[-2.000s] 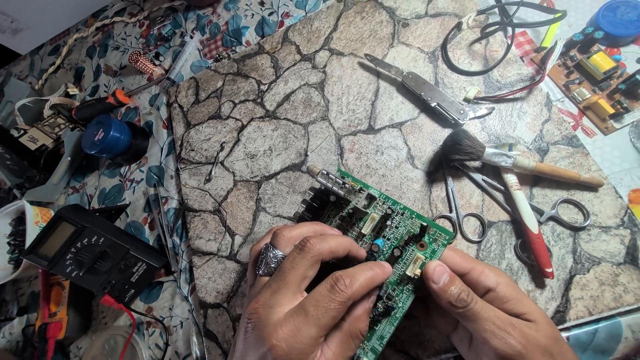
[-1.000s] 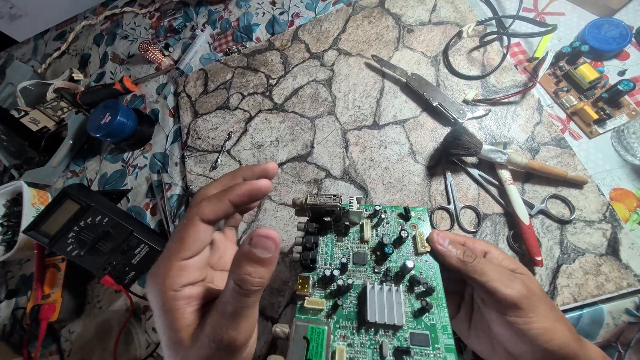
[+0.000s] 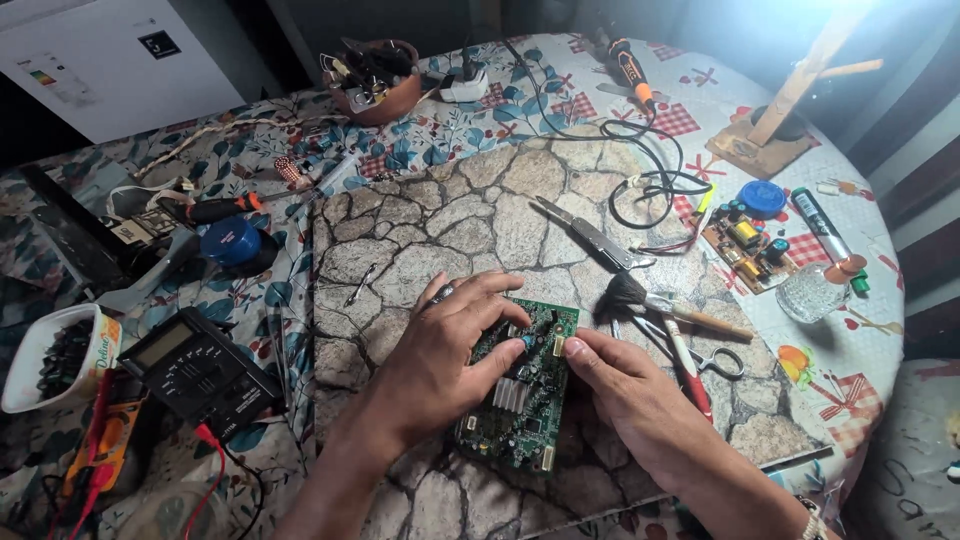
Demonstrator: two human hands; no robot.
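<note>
A green circuit board (image 3: 534, 405) with a finned heatsink, capacitors and pale connectors lies over the stone-patterned mat, between my hands. My right hand (image 3: 626, 390) grips its right edge, thumb on top beside a pale connector. My left hand (image 3: 457, 349), with a ring on one finger, reaches over the board's upper left; its thumb and index finger are at a small blue component, and whether they pinch it cannot be told. The left hand hides the board's upper left part. To the right of the board lie a dark-bristled brush (image 3: 694, 315), scissors-like metal tools (image 3: 721, 364) and a red-and-white handle (image 3: 688, 371).
Left stand a black multimeter (image 3: 199, 371), a white tub (image 3: 64, 360) and a blue-lidded container (image 3: 231, 244). Beyond the board lies an open folding knife (image 3: 592, 236). Farther right are a brown circuit board (image 3: 750, 247), glass bottle (image 3: 814, 292) and soldering iron (image 3: 634, 75).
My left hand, raised apart from the board a second ago, is back over its upper part. My right hand keeps its hold on the right edge. The view now takes in more of the table.
</note>
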